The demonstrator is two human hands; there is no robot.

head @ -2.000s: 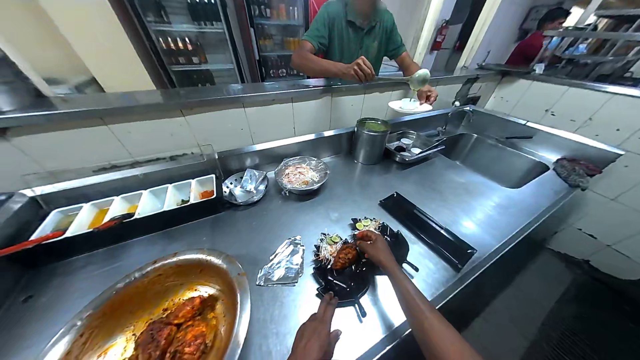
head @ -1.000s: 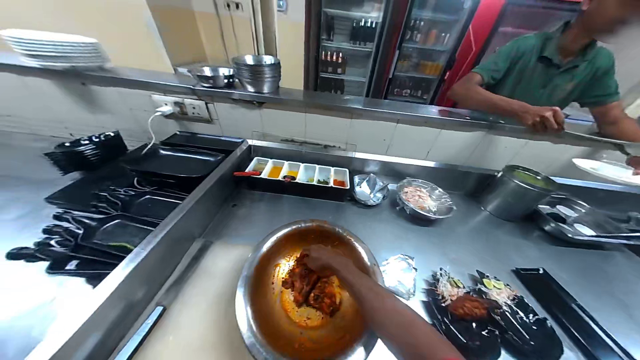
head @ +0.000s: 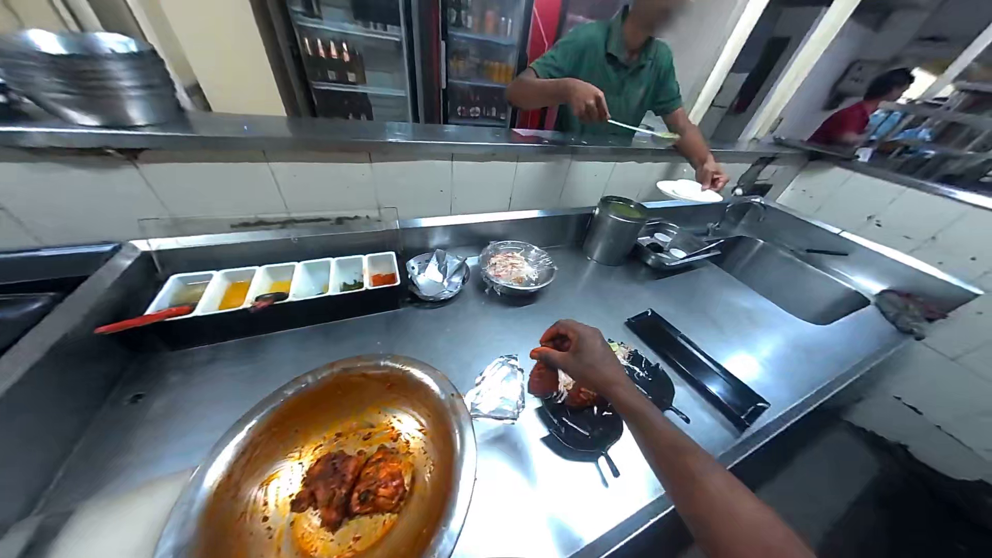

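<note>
My right hand point(head: 580, 356) pinches a reddish piece of cooked meat point(head: 543, 380), holding it over the nearer black leaf-shaped plate point(head: 581, 428). Another piece of meat point(head: 580, 396) lies on that plate, partly hidden by the hand. A second black plate point(head: 653, 381) with shredded salad sits just behind and to the right. Left of them a large steel bowl point(head: 463, 434) holds reddish sauce and two pieces of meat point(head: 353, 488). Crumpled foil point(head: 497, 390) lies between bowl and plates. My left hand is out of view.
A long black tray point(head: 697, 368) lies to the right, before the sink point(head: 790, 279). Behind stand a sauce container row point(head: 275, 287), a foil-topped bowl point(head: 438, 275), a film-covered salad bowl point(head: 518, 267) and a steel pot point(head: 614, 231). Across the ledge a person holds a spoon and a white plate point(head: 688, 191).
My right hand has gone from inside the steel bowl to above the nearer black plate, now with a piece of meat. The view has swung right.
</note>
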